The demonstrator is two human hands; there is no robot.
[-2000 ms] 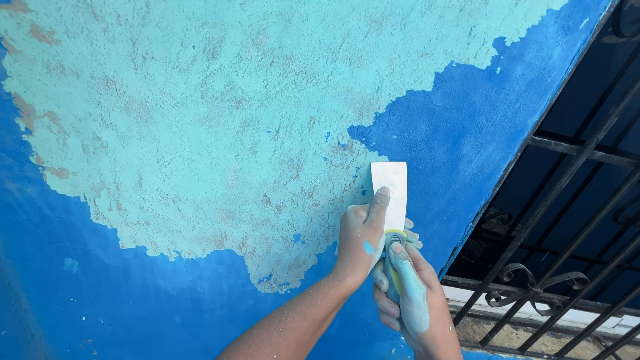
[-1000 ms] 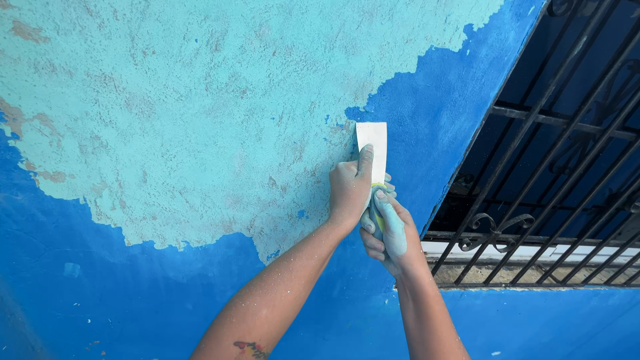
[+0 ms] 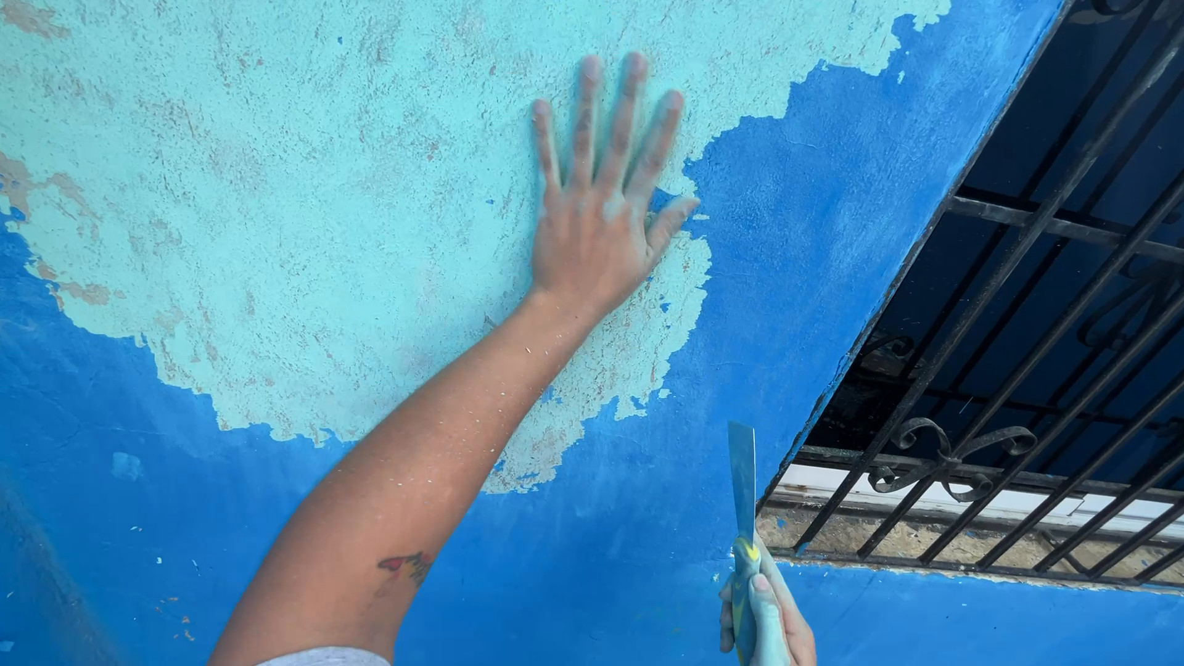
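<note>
My left hand [image 3: 597,199] lies palm down, fingers spread, against the light turquoise layer [image 3: 370,166] of the wall, near its ragged right border with the blue paint [image 3: 786,231]. Pale dust coats its fingers, and light specks dot the forearm. Low at right, my right hand [image 3: 772,615] grips the handle of a putty knife [image 3: 743,481]. Its metal blade points up, seen at a narrow angle in front of the blue wall. Dust covers this hand's thumb too.
At the right, a black metal window grille [image 3: 999,388] with a scroll ornament covers a dark opening. Below it runs a rough sill [image 3: 832,536]. Blue paint borders the turquoise area below and at the right.
My left hand has left the putty knife and now lies spread on the turquoise surface. The right hand has moved down and right with the knife, away from the paint border.
</note>
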